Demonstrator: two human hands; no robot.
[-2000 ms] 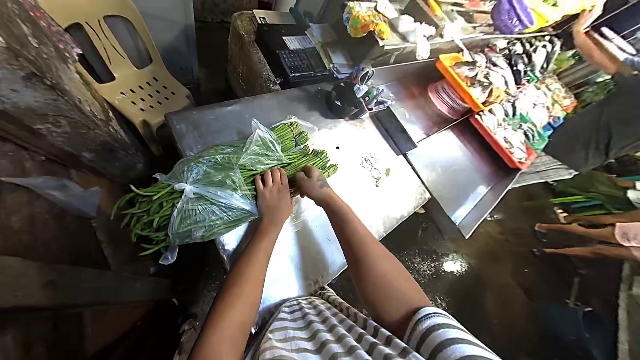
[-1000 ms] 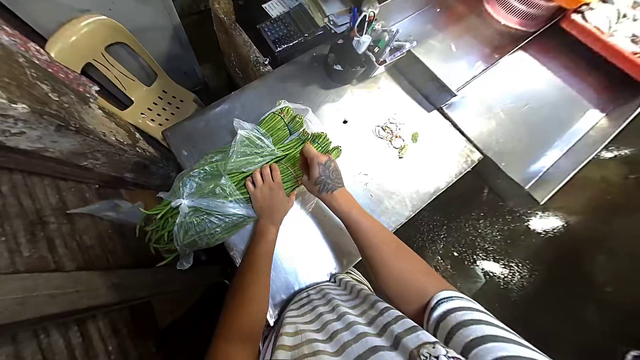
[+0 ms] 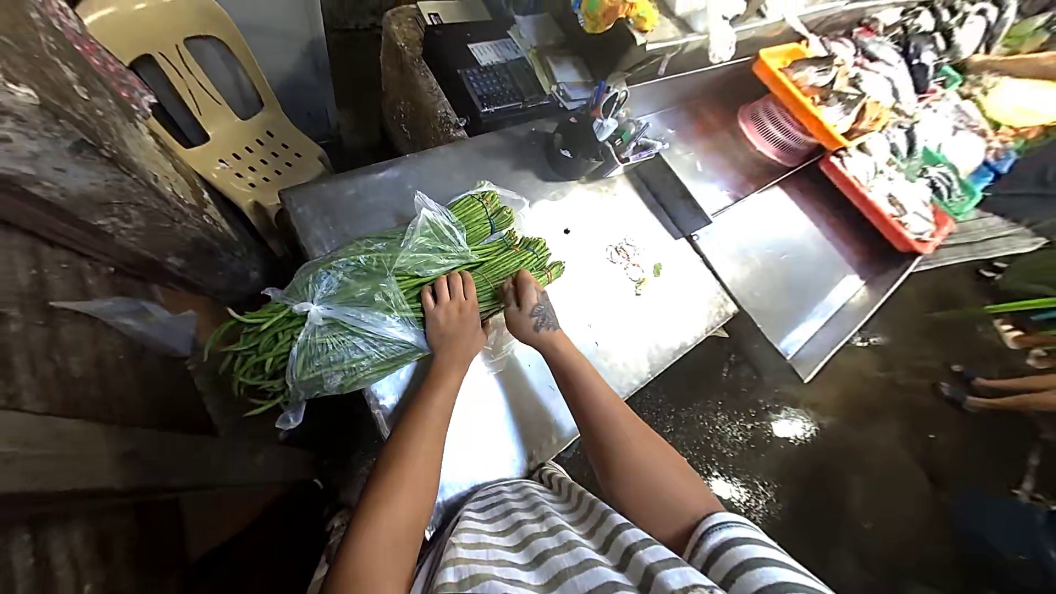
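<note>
Bundles of long green beans (image 3: 495,262), tied with bands, lie across the left half of a metal table (image 3: 660,330). A clear plastic bag (image 3: 355,305) with a knot wraps their middle, and loose bean ends stick out past the table's left edge. My left hand (image 3: 454,318) rests on the beans beside the bag, fingers bent over them. My right hand (image 3: 530,307), with a tattoo on its back, is curled at the near side of the banded ends; what its fingers hold is hidden. Rubber bands (image 3: 629,262) lie in a small heap to the right.
A black pen holder (image 3: 577,147) with scissors and pens stands at the table's back edge, near a calculator (image 3: 499,85). Orange (image 3: 780,74) and red (image 3: 887,206) trays of fish sit at the right. A plastic chair (image 3: 247,157) is at the left. Someone's legs (image 3: 1015,393) show at the right edge.
The view has shifted, bringing the fish trays back into sight. Both hands remain at the beans, with no plain change in their hold.
</note>
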